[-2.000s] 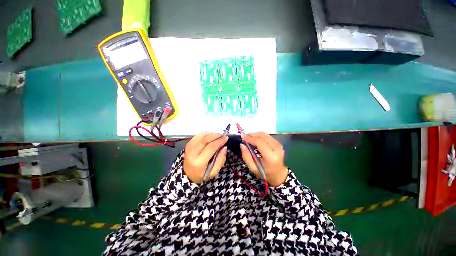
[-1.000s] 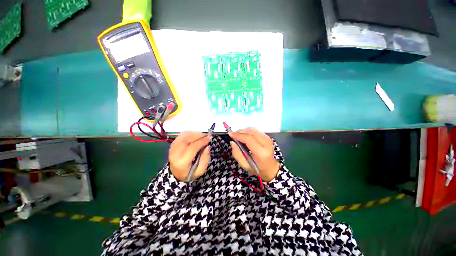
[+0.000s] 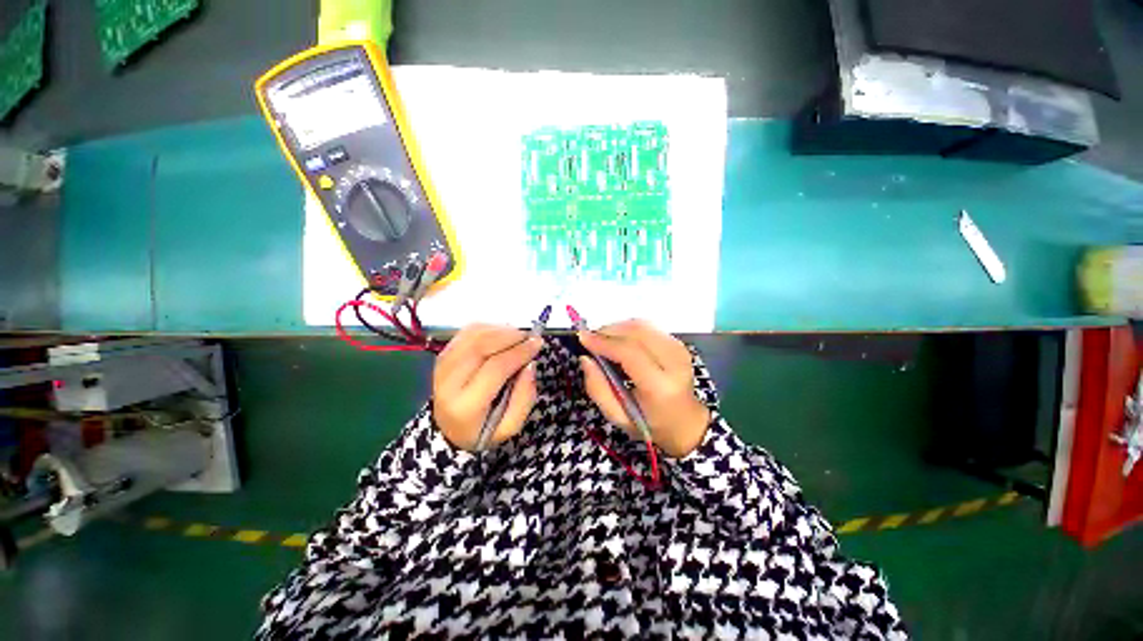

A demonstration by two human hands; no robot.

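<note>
My left hand [image 3: 483, 386] holds a dark test probe with a dark blue tip [image 3: 543, 316]. My right hand [image 3: 648, 386] holds the other probe, with a pink tip [image 3: 575, 317]. Both tips point forward, close together, at the near edge of the white sheet [image 3: 489, 200], short of the board. The green circuit board [image 3: 598, 200] lies flat on the sheet's right part. The yellow-rimmed multimeter [image 3: 364, 169] lies tilted on the left part. Red and black lead wires [image 3: 376, 321] loop from its lower end.
A black-topped box [image 3: 965, 107] stands at the back right. A thin white strip [image 3: 981, 247] and a pale yellow roll [image 3: 1112, 278] lie on the teal bench [image 3: 840, 238]. Two more green boards [image 3: 140, 25] lie far left on the dark belt. A yellow-green bar [image 3: 355, 21] lies behind the meter.
Since two seconds ago, both hands and probes have shifted left relative to the board, still held near the sheet's edge. The view has shifted slightly. Board and meter stay on the sheet.
</note>
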